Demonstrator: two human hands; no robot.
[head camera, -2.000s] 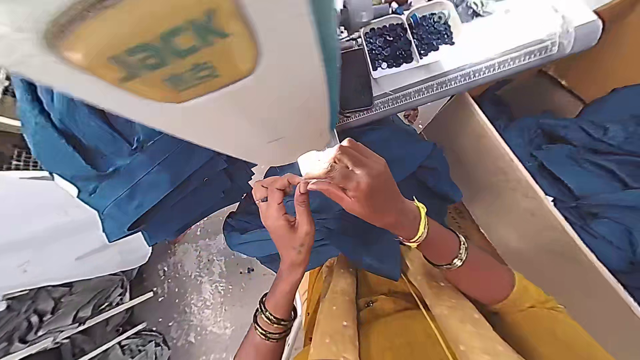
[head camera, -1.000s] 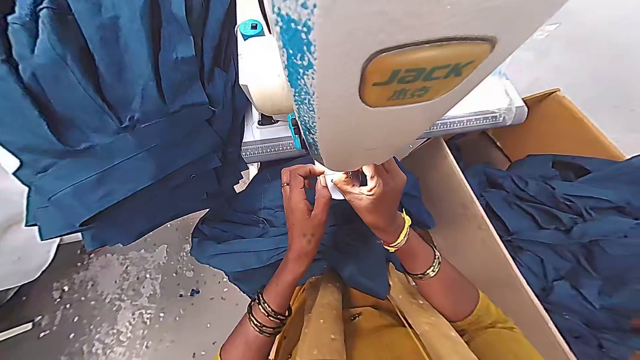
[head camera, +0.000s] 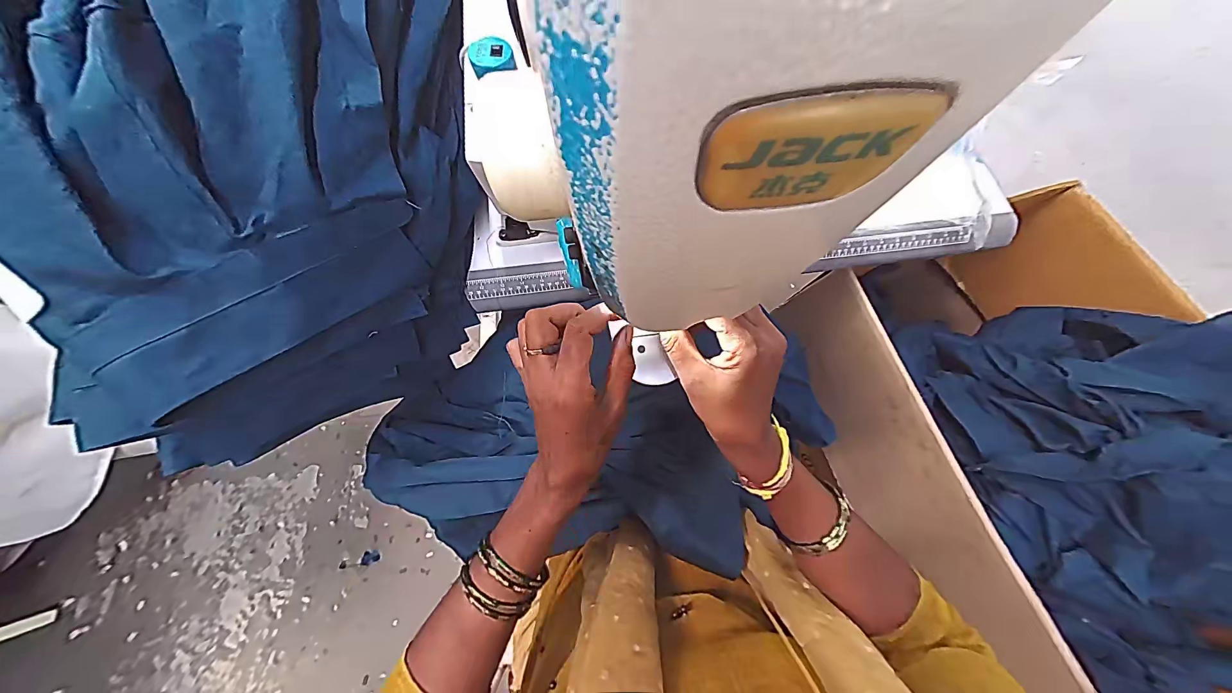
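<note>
A white Jack sewing machine head (head camera: 693, 212) with worn blue paint leans over both hands. Under its lower end is a small white rounded plate (head camera: 654, 364). My left hand (head camera: 573, 395) has thumb and forefinger at the plate's left side. At its right side is my right hand (head camera: 731, 375), thumb and forefinger close together. Whether the fingertips grip cloth or anything else is hidden beneath the machine head. Dark blue cloth (head camera: 462, 462) hangs below the hands and over the lap.
Stacked blue cloth pieces (head camera: 260, 279) hang at the left. More blue cloth (head camera: 1078, 423) fills a cardboard box (head camera: 1107, 241) at the right. A printed ruler strip (head camera: 525, 285) runs along the machine table's edge. Scraps lie on the grey floor (head camera: 250, 549).
The view has shifted since two seconds ago. My hands, then raised and pinched together, are now apart on either side of the white plate under the machine head.
</note>
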